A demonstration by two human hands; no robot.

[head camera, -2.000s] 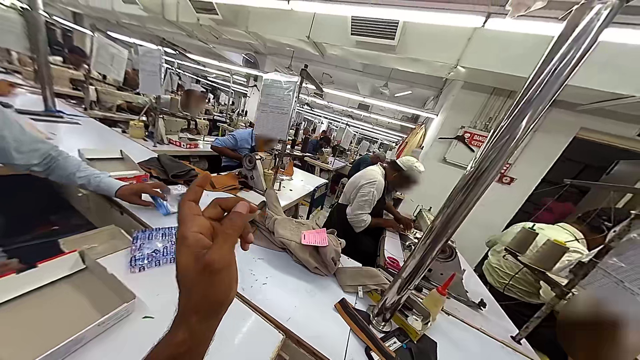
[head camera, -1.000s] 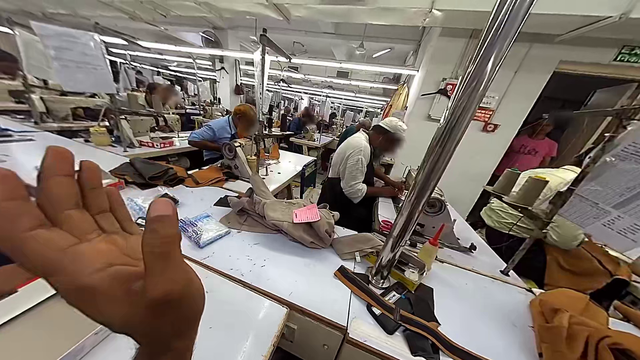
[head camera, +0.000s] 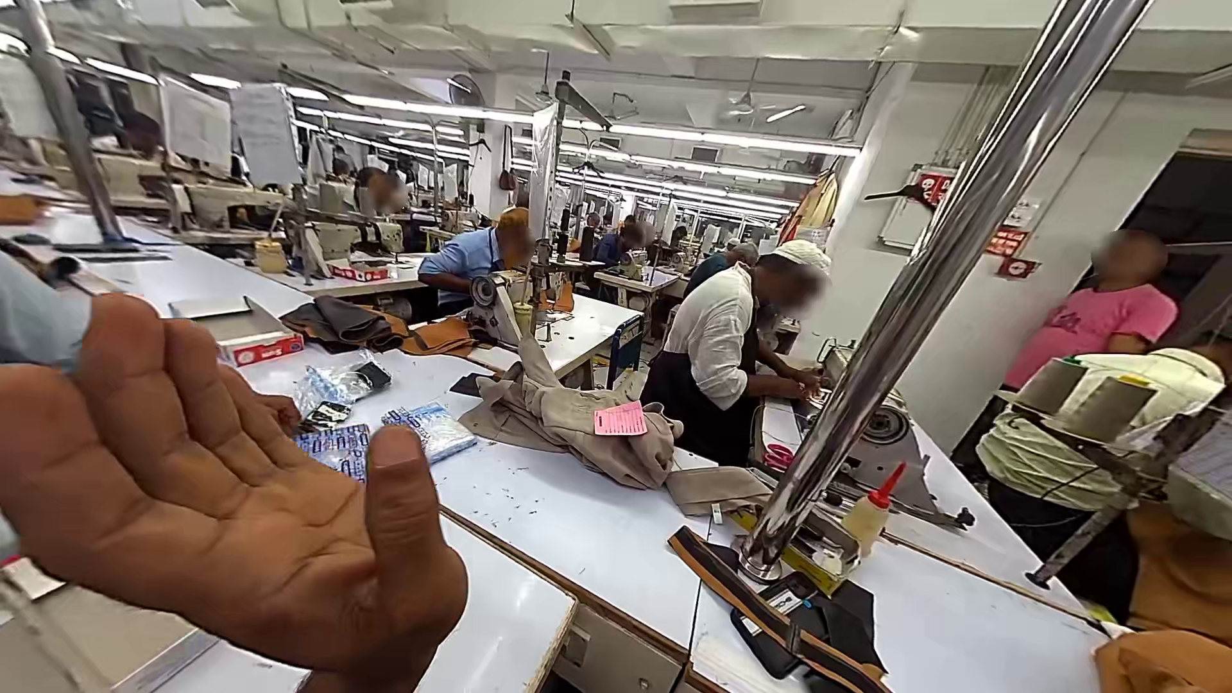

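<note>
My right hand (head camera: 260, 510) is raised large at the left, its palm toward me, fingers spread and holding nothing. My left hand is not in view. Behind my fingers, on the white table, are a blue-printed plastic packet (head camera: 337, 450), a second packet (head camera: 431, 431) and a clear plastic bag with dark contents (head camera: 356, 380). A co-worker's hand (head camera: 279, 409) shows beside them, partly hidden by my fingers. Further right, a crumpled beige garment (head camera: 577, 423) lies with a pink tag (head camera: 620, 419) on it.
A steel post (head camera: 905, 318) rises from the right table. Around its base are a dark strap with tan edging (head camera: 760, 606), a yellow box (head camera: 818, 558) and a red-tipped bottle (head camera: 874, 510). A person in white (head camera: 717, 337) bends over a sewing machine (head camera: 876, 423). A cardboard box (head camera: 255, 332) stands at left.
My right hand has gone from thumb and finger brought together to spread fingers, and looks nearer to the camera. The view has turned right, showing a person in pink.
</note>
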